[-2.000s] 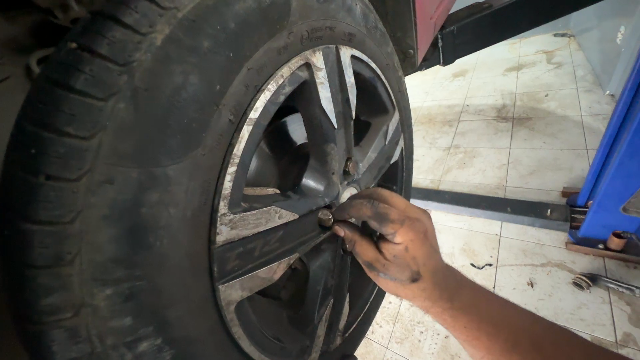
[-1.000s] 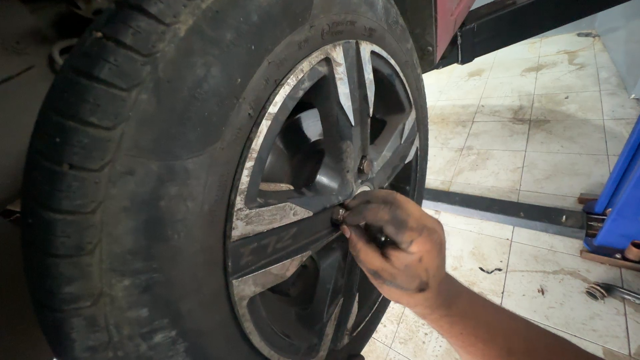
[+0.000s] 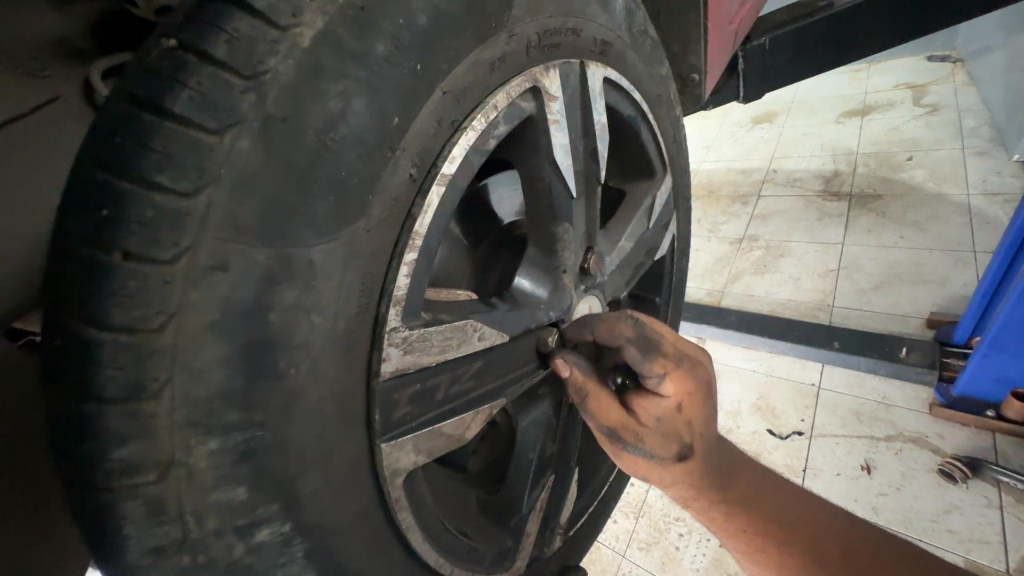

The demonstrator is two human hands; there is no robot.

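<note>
My right hand (image 3: 648,392), smudged with dark grime, pinches a lug nut or wheel bolt (image 3: 549,339) between thumb and index finger, at a hole in the alloy wheel (image 3: 460,388) left of its centre cap (image 3: 589,306). Another dark, shiny piece (image 3: 622,379) shows within the curled fingers. A second rusty bolt head (image 3: 590,262) sits above the cap. Around the wheel is a worn black tyre (image 3: 272,320). My left hand is out of view.
A black lift arm (image 3: 864,40) spans the upper right beside a red body panel (image 3: 732,36). Low on the right stand a blue lift post (image 3: 988,320) and a floor beam (image 3: 816,344). A metal tool (image 3: 980,470) lies on the stained tile floor (image 3: 776,400).
Two seconds ago the bolt or nut at my right fingertips stood out from the wheel; now it sits closer in at the hole, with the fingers still on it.
</note>
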